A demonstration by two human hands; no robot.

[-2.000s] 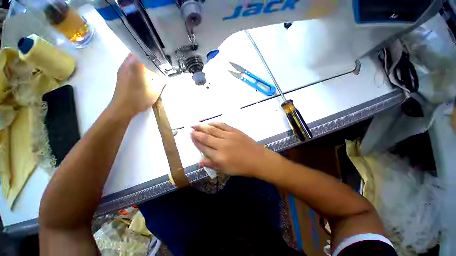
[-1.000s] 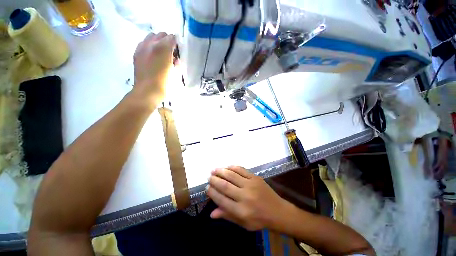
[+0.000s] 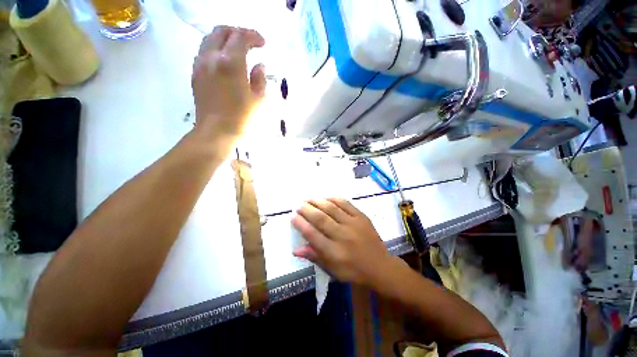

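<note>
The white sewing machine head (image 3: 391, 77) with a blue stripe stands at upper centre. My left hand (image 3: 227, 80) is just left of its end, fingers curved and thumb apart, with nothing visible in it; bright glare covers the wrist. My right hand (image 3: 342, 237) is low over the table's front edge, and a white scrap (image 3: 321, 287) hangs from under its palm. A brown strip (image 3: 251, 233) lies between my arms, across the front edge. A screwdriver (image 3: 413, 226) and blue snips (image 3: 381, 176) lie right of it, the snips partly hidden by the machine.
A black phone (image 3: 45, 174) and a yellow thread cone (image 3: 59, 45) are at left, with a glass of amber liquid (image 3: 120, 15) behind. The measuring strip (image 3: 188, 312) runs along the table's front edge. Black-handled scissors (image 3: 504, 183) and pale fabric (image 3: 548, 188) are at right.
The view has shifted towards the machine's left end. My left hand has gone from the needle area to beside that end, its fingers spreading. The white scrap now hangs in sight below my right hand.
</note>
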